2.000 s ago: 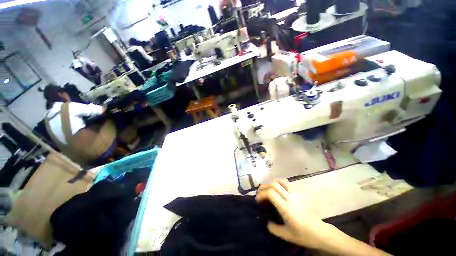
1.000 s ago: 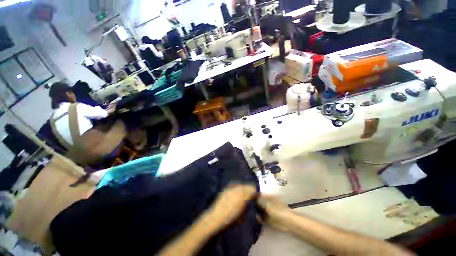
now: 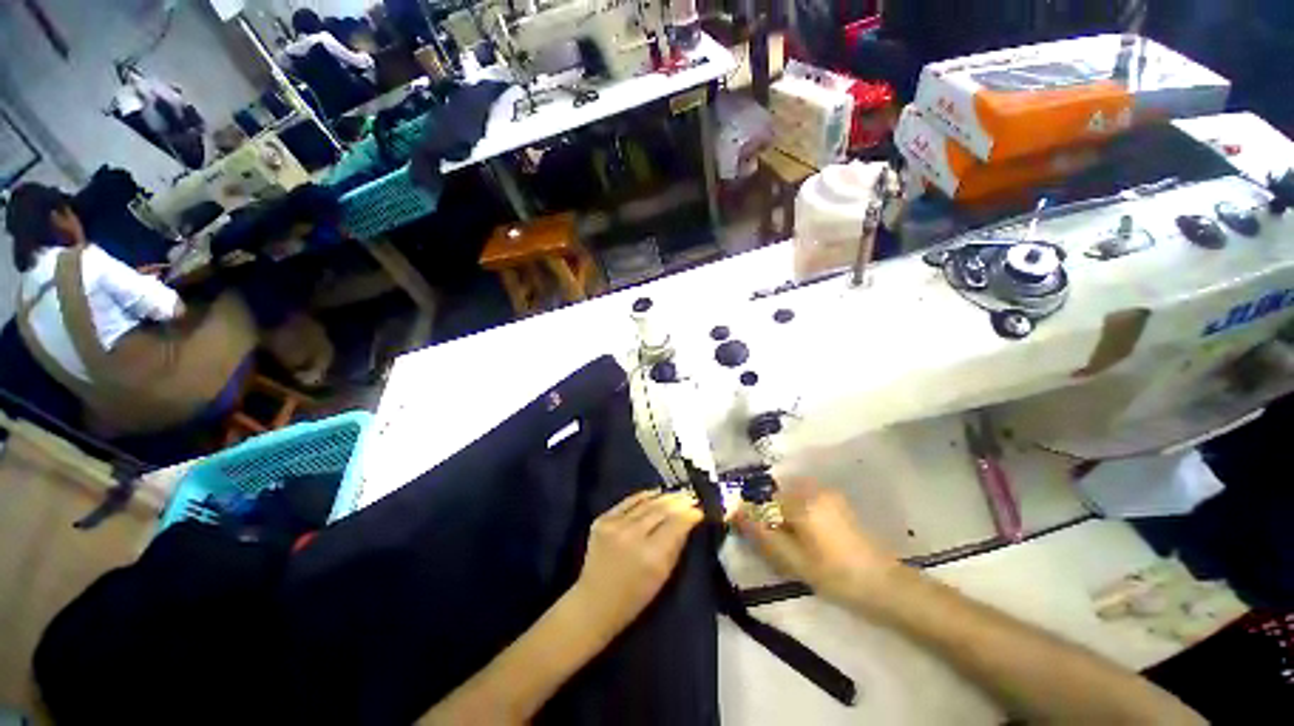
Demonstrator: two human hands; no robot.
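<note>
A black garment piece [image 3: 468, 567] with a small white label [image 3: 563, 434] covers the table left of the sewing machine [image 3: 922, 341] and hangs over towards the blue basket. My left hand [image 3: 639, 546] presses on its right edge, fingertips beside the presser foot [image 3: 738, 489]. My right hand [image 3: 823, 539] is just right of the foot, its fingertips close to the needle area; their exact hold is blurred. A narrow black strip [image 3: 795, 655] runs from the foot down onto the table, its end loose.
A blue basket [image 3: 270, 461] with black cloth is at the left. A pinkish-red tool [image 3: 996, 482] lies under the machine arm. White paper [image 3: 1157, 485] lies at the right. Orange and white boxes [image 3: 1022, 125] and a thread cone [image 3: 837, 220] stand behind. A person [image 3: 100, 305] sits at the far left.
The garment piece has come up onto the table, its edge now along the foot. My left hand has come into view and moved to the foot. The narrow strip now shows; the view has shifted closer.
</note>
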